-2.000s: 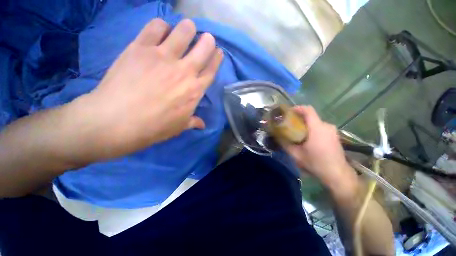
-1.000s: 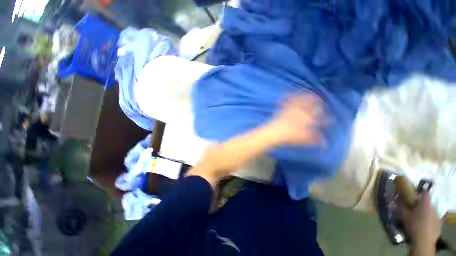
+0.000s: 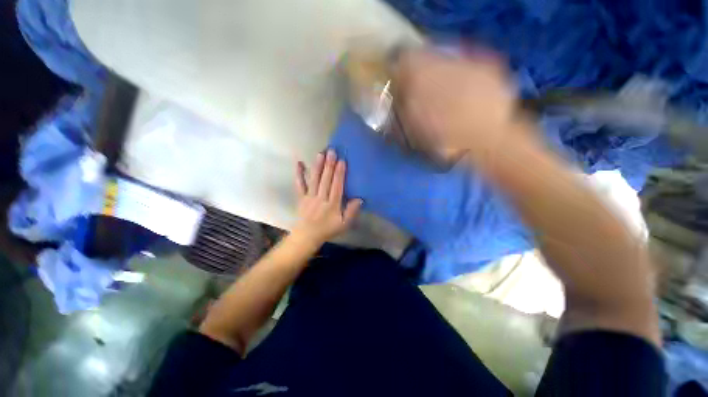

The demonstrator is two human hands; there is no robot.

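Observation:
The blue shirt (image 3: 404, 186) lies on the pale pressing board (image 3: 202, 70), its narrow end at the middle of the board. My left hand (image 3: 322, 198) lies flat with fingers spread at the shirt's left edge, partly on the board, holding nothing. My right hand (image 3: 450, 97), blurred, is closed on the steam iron (image 3: 380, 108), which is over the shirt's upper left part. The iron's handle and soleplate are blurred and partly hidden by my hand, so contact with the cloth cannot be told.
A heap of darker blue shirts (image 3: 613, 39) lies along the far right side. Lighter-blue garments (image 3: 58, 178) hang at the left. A white label with a yellow strip (image 3: 155, 209) and a dark ribbed object (image 3: 223, 242) are below the board. A blurred hose runs right from the iron.
My right hand has brought the iron from the white cloth at the right onto the shirt. My left hand now lies flat at the shirt's left edge. The view has shifted over the board's left part.

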